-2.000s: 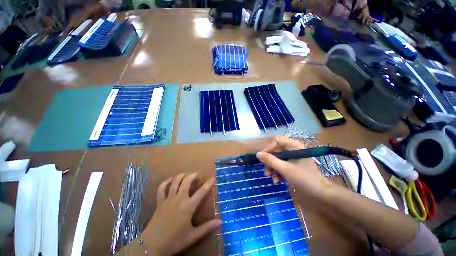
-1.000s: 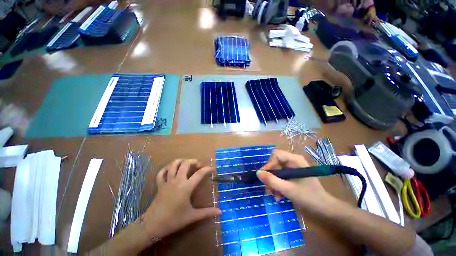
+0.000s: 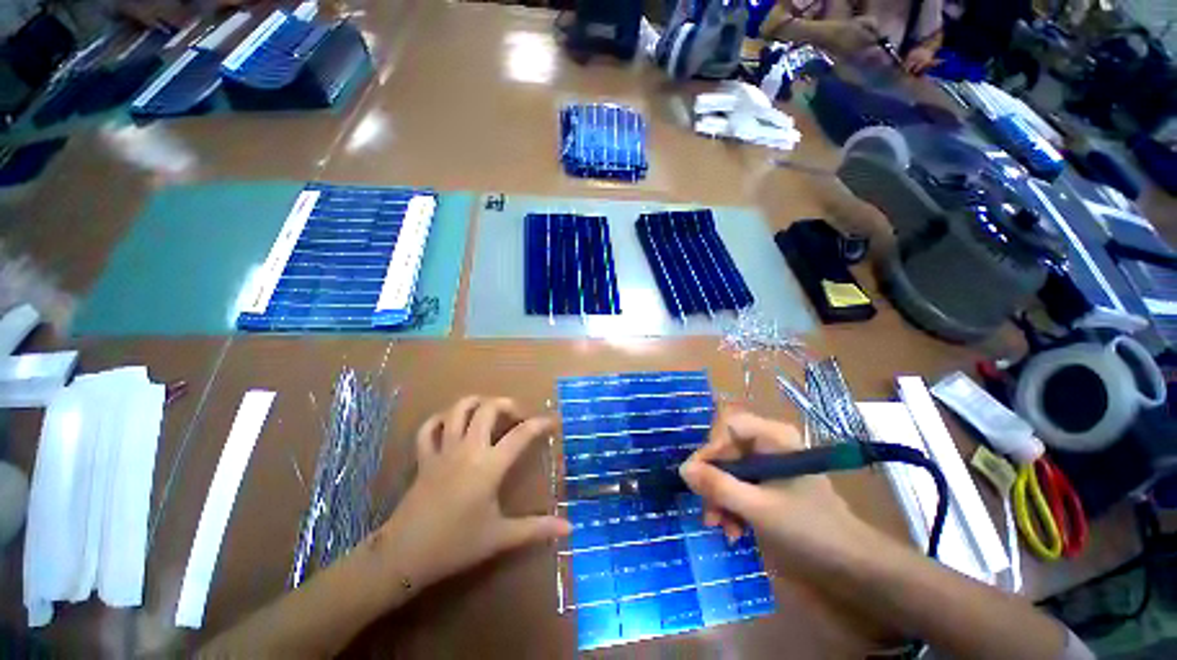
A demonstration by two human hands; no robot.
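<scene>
A bright blue joined cell piece (image 3: 665, 561) with pale lines lies on the brown table in front of me. My right hand (image 3: 762, 484) holds a black soldering iron (image 3: 807, 462) like a pen, its tip pointing left over the middle of the cell piece. My left hand (image 3: 471, 484) rests at the cell piece's left edge, fingers apart, thumb touching or close to the edge; it grips nothing visible. Whether the iron's tip touches the piece cannot be told.
Two dark cell piles (image 3: 572, 264) lie on the pale mat (image 3: 497, 290). A blue stack (image 3: 338, 258) with white strips lies on the green mat (image 3: 168, 264). Ribbon (image 3: 342, 471) is left; iron stand (image 3: 826, 271), grey machine (image 3: 955, 245) and scissors (image 3: 1036, 509) are right. People sit behind.
The soldering iron and my right hand have moved down the cell piece, towards me. My left hand stays at its left edge. The view has shifted slightly.
</scene>
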